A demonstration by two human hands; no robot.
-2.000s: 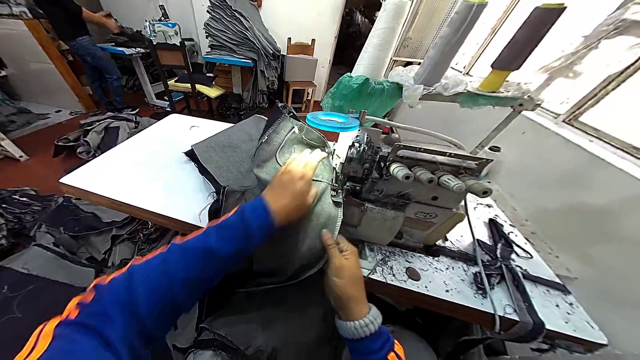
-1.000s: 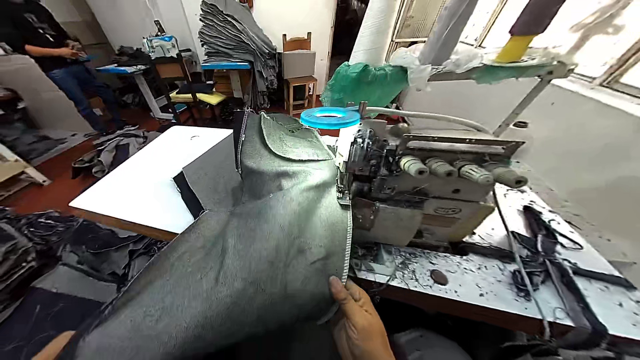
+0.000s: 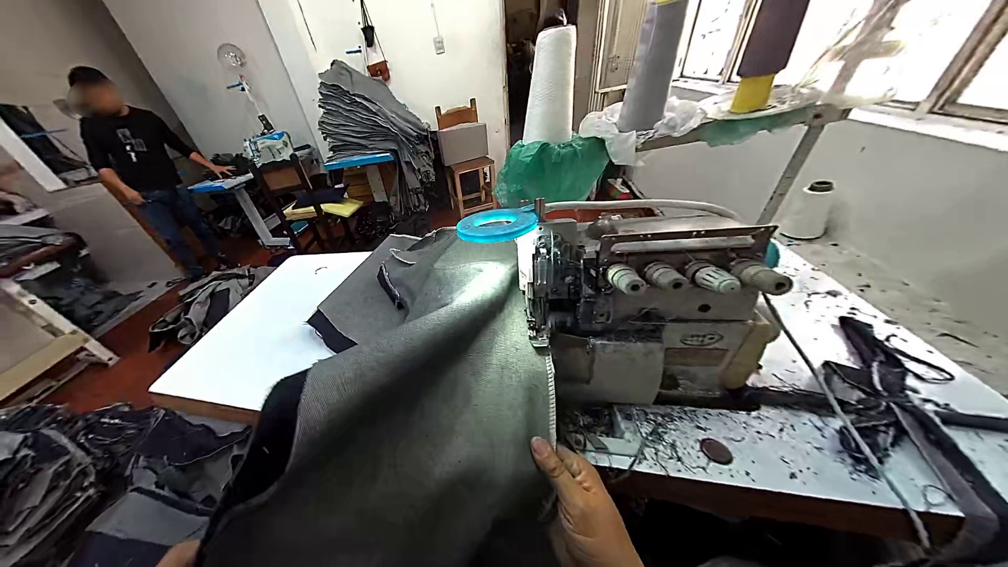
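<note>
A large piece of dark grey denim (image 3: 425,409) hangs over the near edge of the white table, its right edge bearing a pale overlock seam that runs up to the presser foot of the overlock sewing machine (image 3: 661,307). My right hand (image 3: 587,504) pinches that seamed edge below the foot, thumb on top. At the bottom left, only part of my left hand (image 3: 179,555) shows, at the denim's lower left edge; its fingers are mostly hidden by the cloth. A blue ring-shaped lamp (image 3: 496,226) sits by the machine head, and light falls on the cloth beside the needle area.
Thread cones (image 3: 550,83) stand behind the machine. Lint, dark fabric strips (image 3: 874,394) and a round brown disc (image 3: 716,450) lie on the machine table (image 3: 819,457). Denim heaps (image 3: 47,488) lie at left. Farther back are a person (image 3: 138,165), a chair and a denim stack (image 3: 370,118).
My left hand has gone from the cloth near the needle to the lower left. The denim is now spread toward me, and my right hand remains at its seamed edge. The co-worker now reaches to a table.
</note>
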